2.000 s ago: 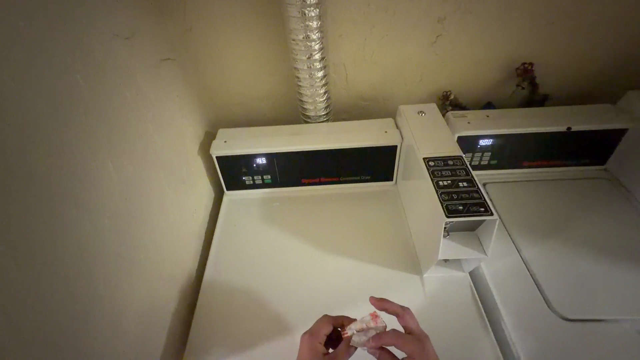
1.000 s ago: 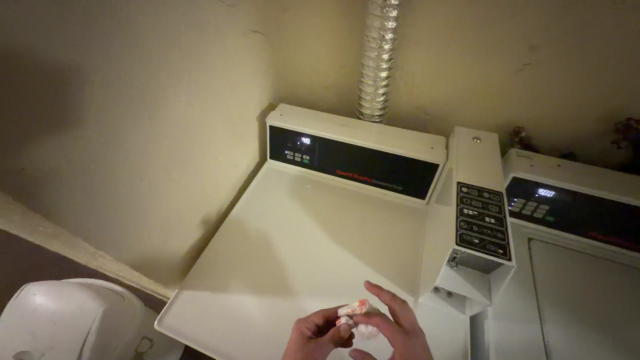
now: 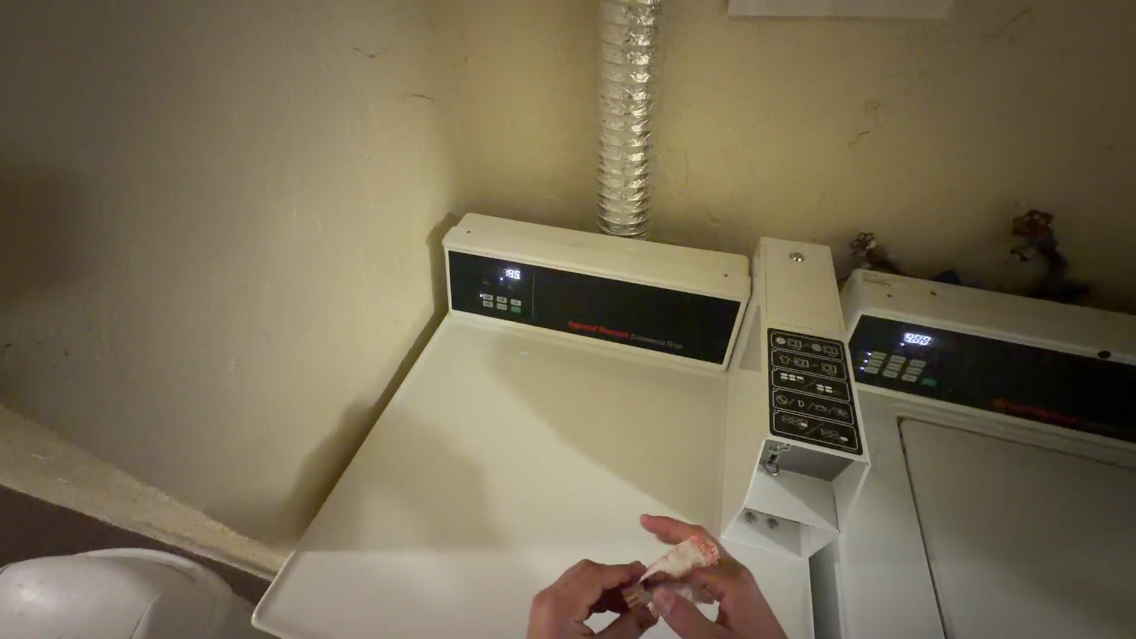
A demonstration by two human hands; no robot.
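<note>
Low in the head view, both hands meet over the front part of the white top of a commercial dryer (image 3: 568, 426). My left hand (image 3: 586, 599) pinches the left end of a small crumpled white wrapper or piece of paper with red marks (image 3: 683, 559). My right hand (image 3: 710, 590) grips the same piece from the right, with the thumb below it and the index finger raised behind. What the piece is, or whether something lies inside it, I cannot tell. The dryer's black control panel (image 3: 595, 311) has a lit display.
A white payment box (image 3: 799, 293) with a black instruction panel stands between the dryer and a washer (image 3: 1021, 515). Behind are a foil duct (image 3: 627, 124) and valves with red handles (image 3: 1034, 226). A white rounded plastic object (image 3: 115, 595) sits at lower left.
The crumpled piece is still between both hands; its red-marked end now sticks up more plainly by the right fingers. The view has swung about, bringing the lower-left white object into sight since the earliest frame.
</note>
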